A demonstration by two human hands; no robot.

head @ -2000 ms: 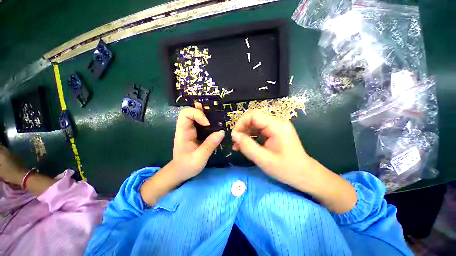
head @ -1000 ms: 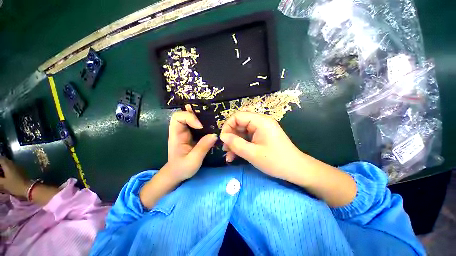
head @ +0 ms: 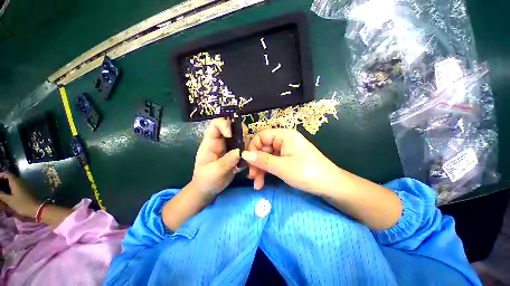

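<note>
My left hand (head: 215,156) holds a black plastic housing (head: 235,134), turned nearly edge-on, between thumb and fingers. My right hand (head: 285,159) is at the housing's right side, thumb and index fingertips together against its lower part. Whether a small pin is between those fingertips is too small to tell. The black parts tray (head: 268,84) lies just beyond my hands, with small white, yellow and dark parts (head: 207,84) heaped in its left side and a few slivers at its right. A loose pile of pale pins (head: 302,116) lies on the bench below the tray.
Several dark blue-black housings (head: 147,121) lie left of the tray. Clear parts bags (head: 436,111) lie at right. A pale rail (head: 134,34) crosses beyond the tray. Yellow tape (head: 69,111) runs at left, near another small tray (head: 40,139) and a coworker's arm (head: 25,201) in a pink sleeve.
The housing in my left hand has turned from its broad face to nearly edge-on. My right fingertips stay close to its lower part. The view has shifted slightly.
</note>
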